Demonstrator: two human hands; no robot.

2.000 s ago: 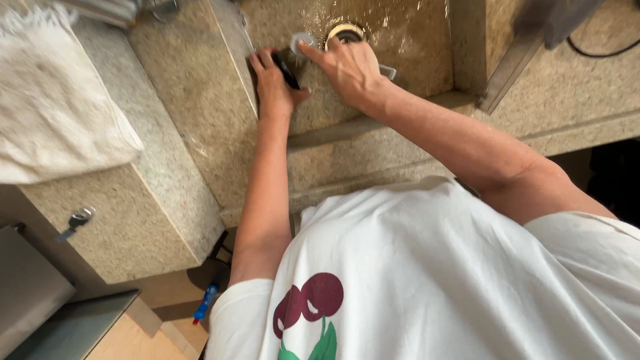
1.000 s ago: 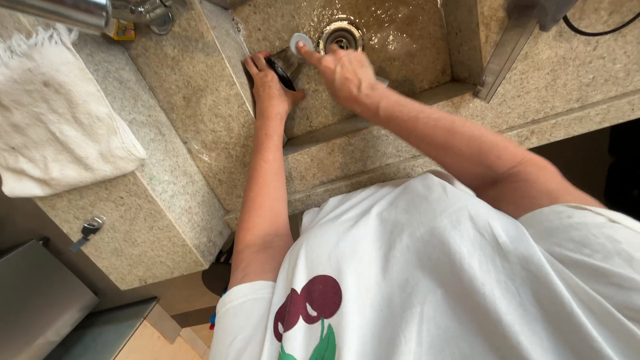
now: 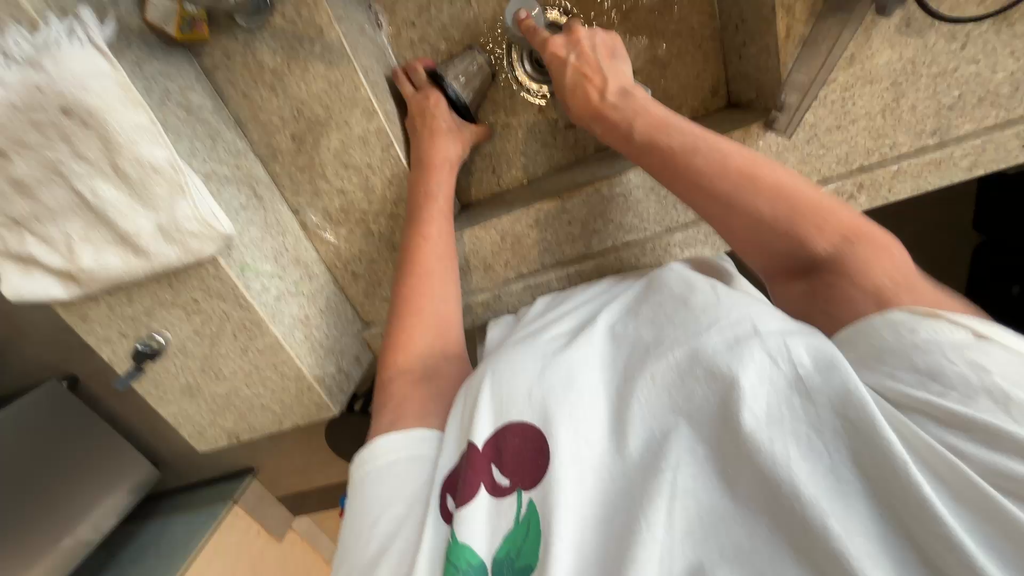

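Observation:
In the basin of a speckled stone sink, my left hand grips a transparent cup or container with a black rim or base, tilted on its side by the left wall. My right hand is over the metal drain, its index finger on a small round translucent disc. A pale edge of another item shows under my right wrist; what it is cannot be told. Water glints around the drain.
A white fringed towel lies on the raised stone counter at the left. Near it are a small yellow package and a dark-and-metal object, perhaps a watch. A metal strip and a black cable are at upper right.
My left hand has turned the black-edged container so that its clear side now shows. The light ring seen around the drain two seconds ago is no longer visible there.

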